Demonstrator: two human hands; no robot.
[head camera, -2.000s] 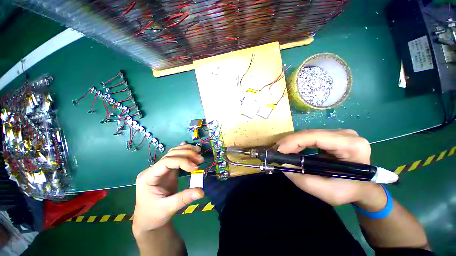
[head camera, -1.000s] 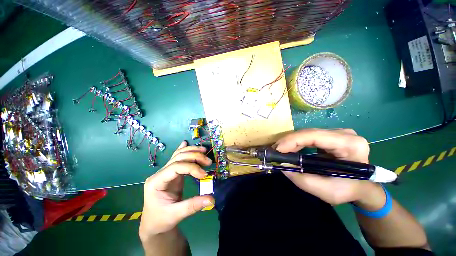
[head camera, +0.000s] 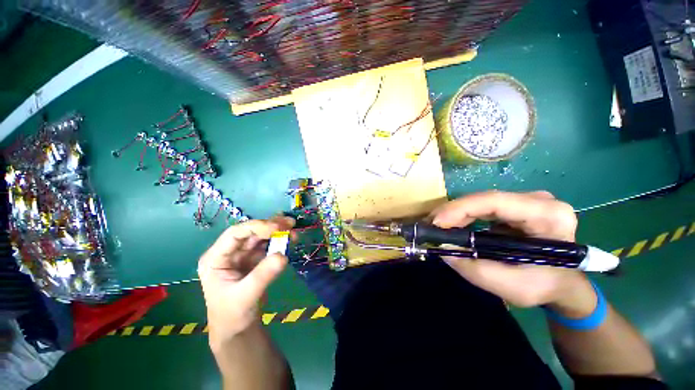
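My left hand (head camera: 240, 266) holds a small silver-white cell with yellow tape (head camera: 278, 244) between thumb and fingers, left of the green PCB panel (head camera: 333, 228). The panel lies along the left edge of the pale work board (head camera: 381, 199). My right hand (head camera: 510, 244) holds the black soldering iron (head camera: 495, 247), its tip and thin metal tube close to the panel's right side. I cannot tell whether the tip touches it. Another cell (head camera: 299, 190) lies left of the panel's upper end. Two cells (head camera: 401, 164) with red and black wires lie on the board.
A round tub of silvery bits (head camera: 526, 122) stands right of the board. Wired board strips (head camera: 187, 167) lie at left, beside a clear bag of cells (head camera: 53, 213). A large cell rack (head camera: 305, 38) stands behind. A black box (head camera: 644, 76) is far right.
My left hand with the cell first moved right and down, then back up and left. The soldering iron has shifted slightly right, and its tip sits a little higher.
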